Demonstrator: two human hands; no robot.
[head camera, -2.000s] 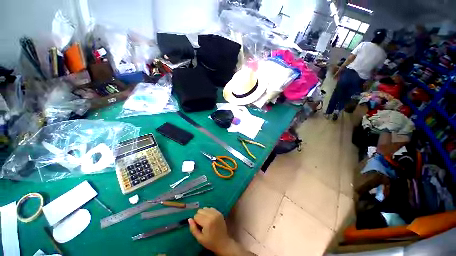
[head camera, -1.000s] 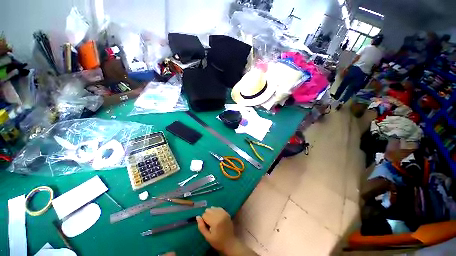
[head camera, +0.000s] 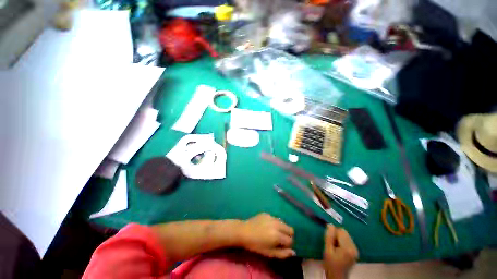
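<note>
My left hand (head camera: 267, 235) rests at the mat's front edge, fingers curled, with nothing seen in it. My right hand (head camera: 339, 252) is a loose fist at the front edge. It meets the handle end of a dark-handled knife (head camera: 299, 204) lying on the mat; whether the fingers grip it is hidden. Beyond the knife lie overlapping steel rulers (head camera: 283, 164), a brown-handled awl (head camera: 322, 197) and thin dividers (head camera: 349, 207). A white card with cut-outs (head camera: 210, 168) and a white oval piece (head camera: 243, 137) lie farther left. The view is blurred.
The green mat (head camera: 240, 201) also bears a dark disc (head camera: 158, 175), tape ring (head camera: 224, 101), calculator (head camera: 317, 139), black phone-like slab (head camera: 367, 128), orange-handled scissors (head camera: 398, 216) and pliers (head camera: 446, 226). Large white sheets (head camera: 65, 109) cover the left side. Plastic bags (head camera: 283, 82) and a straw hat (head camera: 479, 140) stand behind.
The view has swung left and down. My left forearm, pink sleeve, the white sheets and dark disc now show; the aisle and person are gone. My right hand stays by the knife's handle end.
</note>
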